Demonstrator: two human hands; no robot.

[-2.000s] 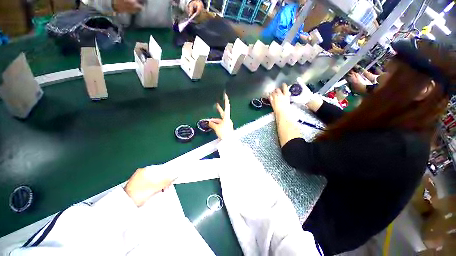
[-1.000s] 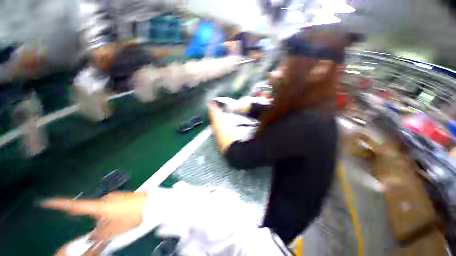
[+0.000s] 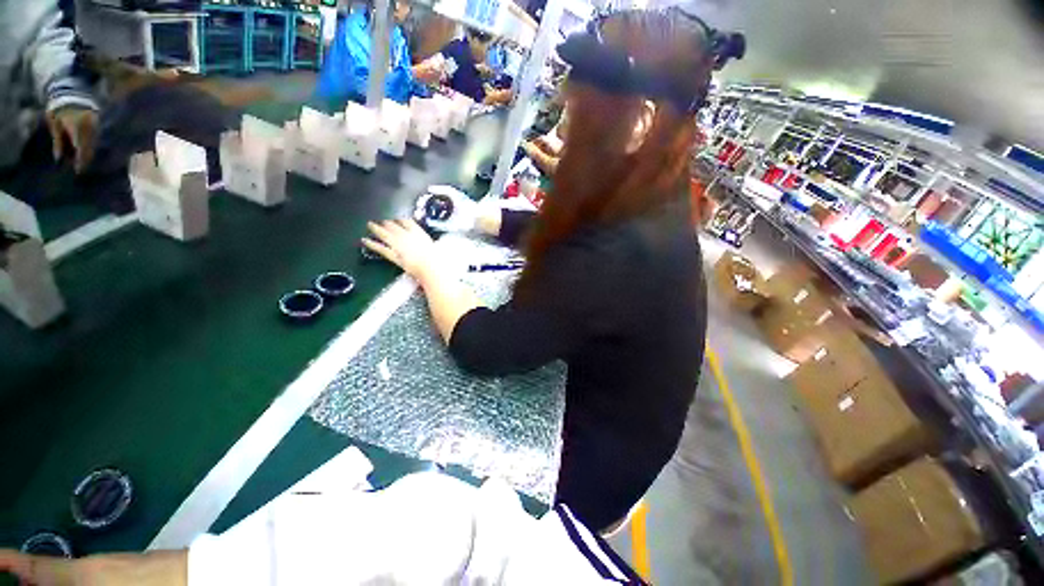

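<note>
My right hand (image 3: 69, 568) is at the lower left corner, cut off by the picture's edge, reaching out of a white sleeve. It is beside or over a round black disc (image 3: 46, 545); whether it touches or grips it is hidden. Another black disc (image 3: 102, 498) with a pale rim lies just beyond on the green belt. Two more discs, a nearer one (image 3: 300, 305) and a farther one (image 3: 334, 284), lie close together farther up the belt. A white strip or sheet end (image 3: 343, 469) shows above my sleeve. My left hand is out of the picture.
Open small cartons (image 3: 172, 189) stand in a row along the belt's far side. A neighbour in black (image 3: 618, 309) holds a disc (image 3: 437, 207) above silvery bubble wrap (image 3: 447, 395) with a dark pen-like stick. Brown cartons (image 3: 859, 412) stand on the floor at right.
The view has turned right, with strong blur one second ago. My right hand has gone from among the discs to the lower left corner. My left hand and its white strip have left the picture.
</note>
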